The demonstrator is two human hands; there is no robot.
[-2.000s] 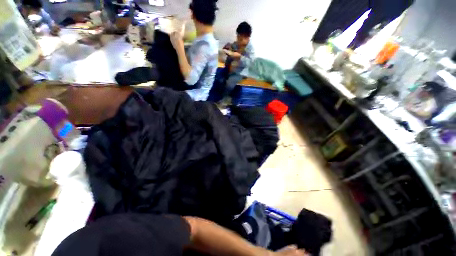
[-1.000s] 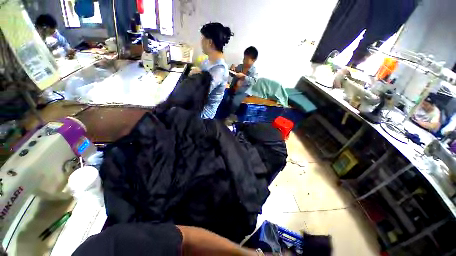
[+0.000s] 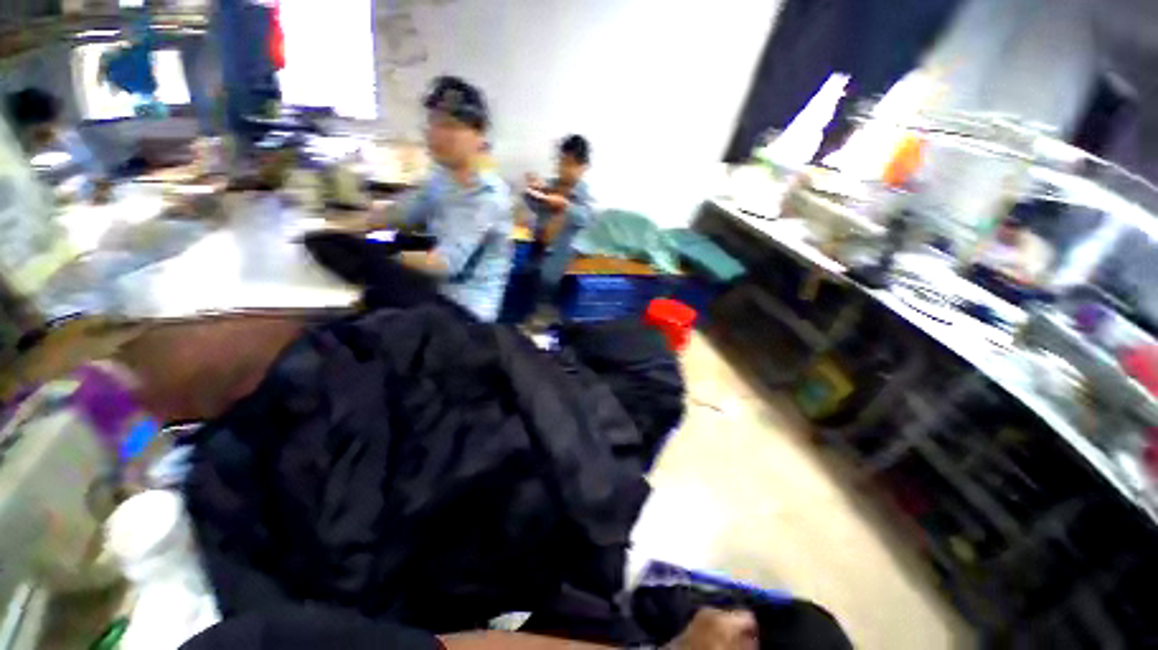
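Observation:
A large heap of black garments fills the middle, beside the machine table. My left forearm, in a short black sleeve, crosses the bottom edge. My left hand is at the bottom, blurred and partly cut off, its fingers closed on a black cloth piece. The cloth lies over a blue basket, of which only the far rim shows. My right hand is not in view.
A white sewing machine with a purple end and a white cone are at left. Two people are beyond the heap. A red stool or container stands on the floor. Machine tables run along the right.
The view has shifted, with the heap now further left and lower. The black cloth now spreads over the basket by my hand. The nearer person beyond has turned and lowered the black cloth.

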